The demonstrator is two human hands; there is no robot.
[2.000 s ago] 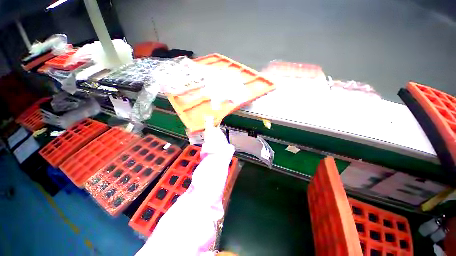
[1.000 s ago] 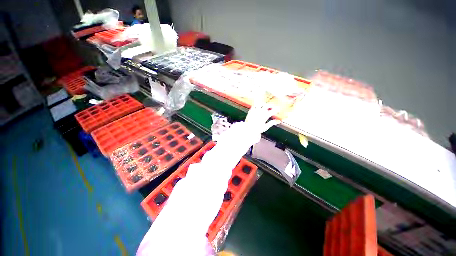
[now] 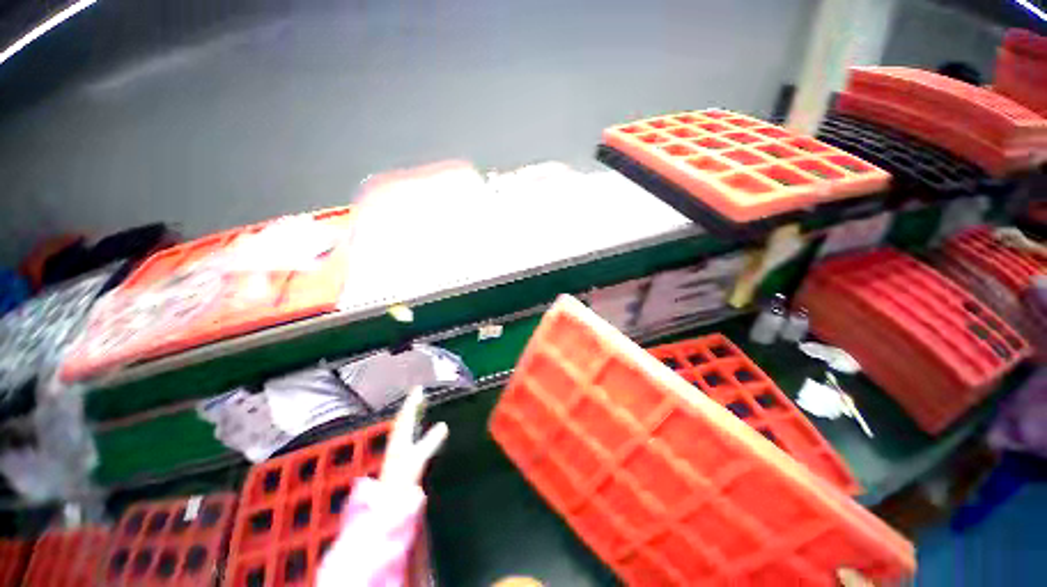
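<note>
My left hand (image 3: 406, 454), in a pale glove, is empty with fingers apart, over the edge of an orange tray (image 3: 273, 482) with black units in its pockets. Another orange tray (image 3: 654, 459) is tilted up on the right, its gridded face towards me. A small pale bit at its lower right corner looks like fingertips of my right hand (image 3: 851, 577); the rest of that hand is cut off by the picture's edge. Behind it lies an orange tray with dark units (image 3: 735, 384).
An orange tray under clear film (image 3: 230, 281) lies on the white raised shelf (image 3: 517, 229). An orange tray on a black one (image 3: 746, 161) stands further right. Two small bottles (image 3: 769, 321), white wipes (image 3: 820, 398) and a tray stack (image 3: 918, 333) are on the bench at right.
The view has swung right. My left hand has let go of the orange tray on the shelf and come down from it. The tilted tray now shows more fully.
</note>
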